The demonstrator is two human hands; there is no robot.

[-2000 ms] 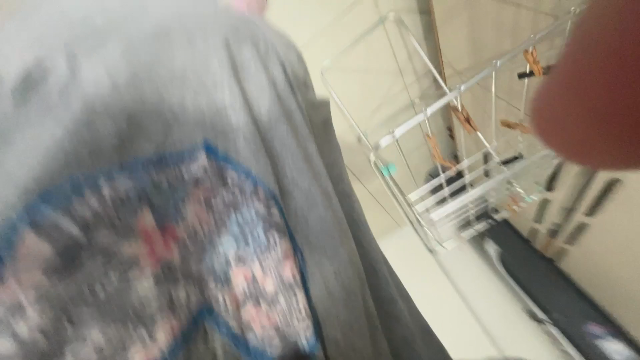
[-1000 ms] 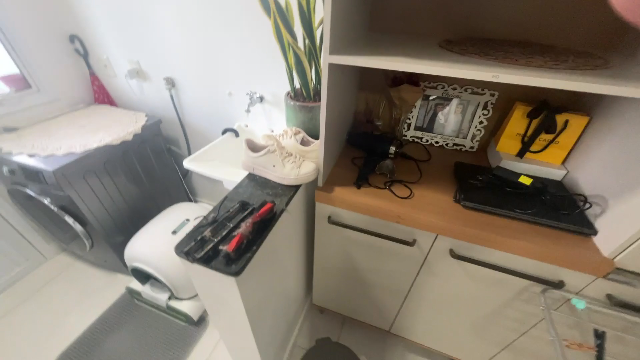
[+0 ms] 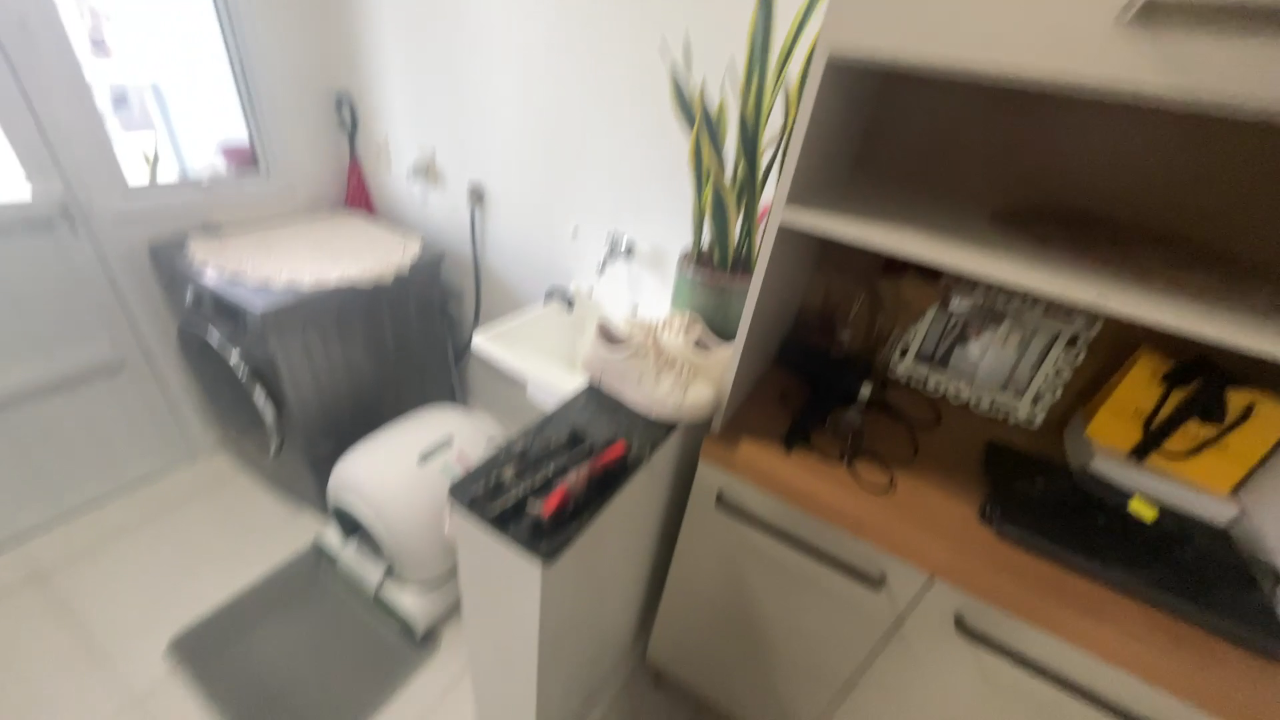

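Neither my left hand nor my right hand shows in the head view, which is blurred. Nearest the middle, a narrow half wall has a dark top that bears several dark objects and a red and black tool whose kind I cannot tell. A pair of pale sneakers sits at its far end, beside a snake plant in a green pot. Right of it, a wooden counter holds a dark corded device, a white ornate picture frame, a yellow bag and a flat black item.
Beyond the half wall stands a white rounded appliance with a grey mat before it. A dark front-loading washing machine carries a pale cloth. A white sink is at the wall. Cabinet doors lie below the counter.
The view has swung from grey cloth and a drying rack to the laundry area. The fingertip-like shape at the right edge two seconds ago is out of view now.
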